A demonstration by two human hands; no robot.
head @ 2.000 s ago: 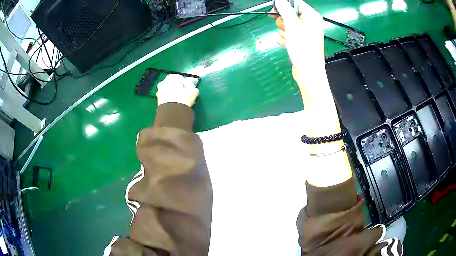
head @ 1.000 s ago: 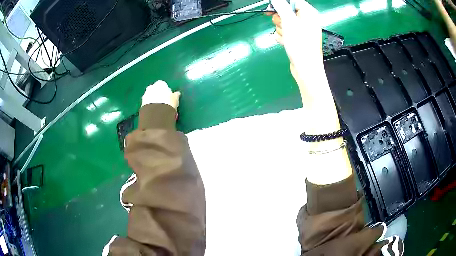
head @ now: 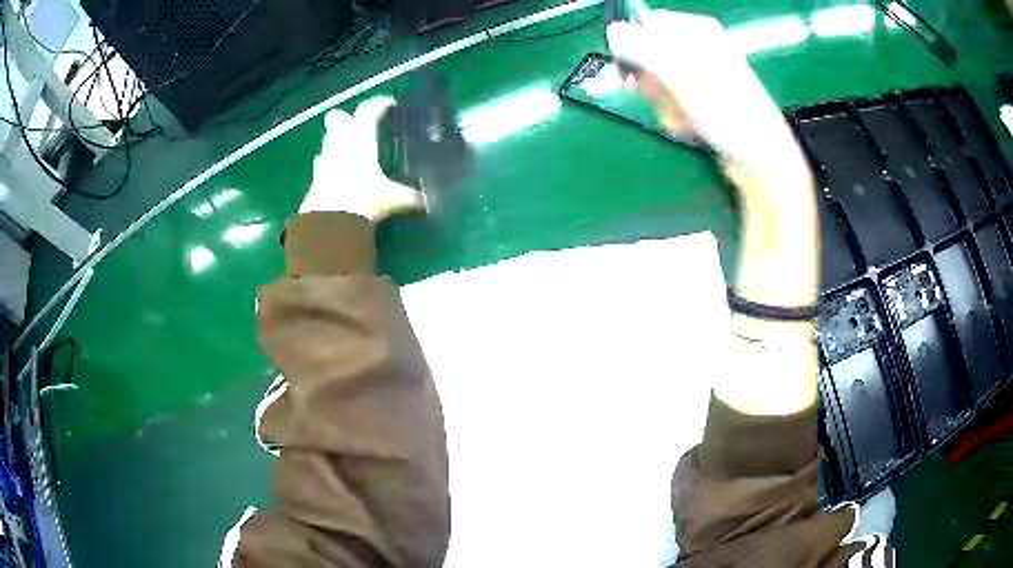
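My left hand is over the green bench at left centre, fingers and thumb spread beside a dark, motion-blurred piece. Whether it grips the piece is unclear. My right hand, blurred, is at the top right with a slim pale-blue and dark tool at its fingers. A black phone middle frame lies slanted at its fingers, its camera-hole end at upper left. The hand hides part of the frame, and whether the fingers touch it is unclear.
A black blister tray stands at the right, with hole-patterned parts in two pockets. A bright white area is before me. A black ribbed box and cables are beyond the pale rail. Another dark frame is at far left.
My left hand has risen and opened its fingers, with the blurred dark piece now beside it. My right hand has moved slightly right and down. The frame near it now shows left of the hand.
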